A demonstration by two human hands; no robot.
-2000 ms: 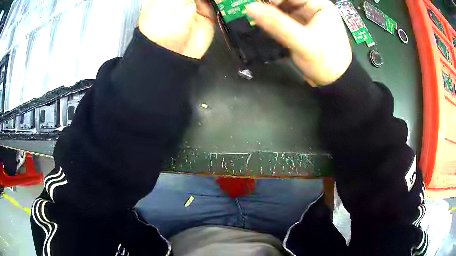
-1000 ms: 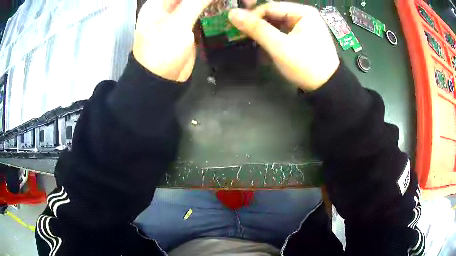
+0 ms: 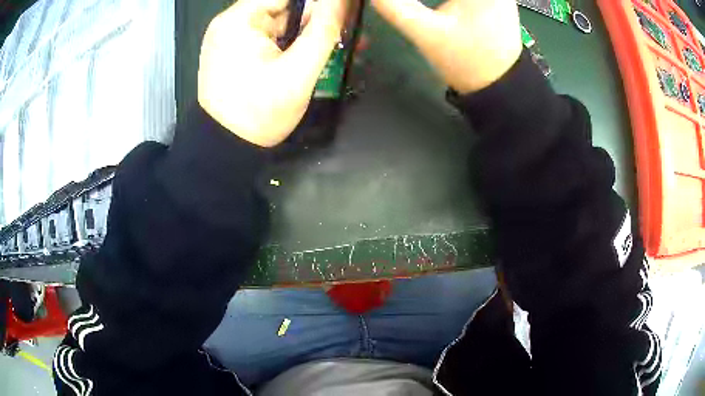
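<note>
My left hand (image 3: 259, 73) is at the top, cut by the upper edge, holding a black housing (image 3: 318, 128). The housing is tilted and blurred, its lower end showing below my palm. A green circuit board (image 3: 329, 76) shows inside it beside my fingers. The rest of the device is hidden by my hand or outside the picture. My right hand (image 3: 468, 42) is at the top, to the right of the housing, with a visible gap between them. Its thumb points left; its other fingers are cut off by the upper edge, so I cannot tell whether it holds anything.
A white-covered tray (image 3: 85, 93) with black shells along its front stands at left. An orange-red tray (image 3: 630, 116) with boards stands at right. A loose board (image 3: 550, 6) and a round speaker (image 3: 581, 22) lie near it. A tiny yellowish bit (image 3: 274, 182) lies on the bench.
My right hand has moved off the board and housing. My left hand still holds the housing, now turned more upright. The view has shifted, so the loose parts at right sit higher, partly out of view.
</note>
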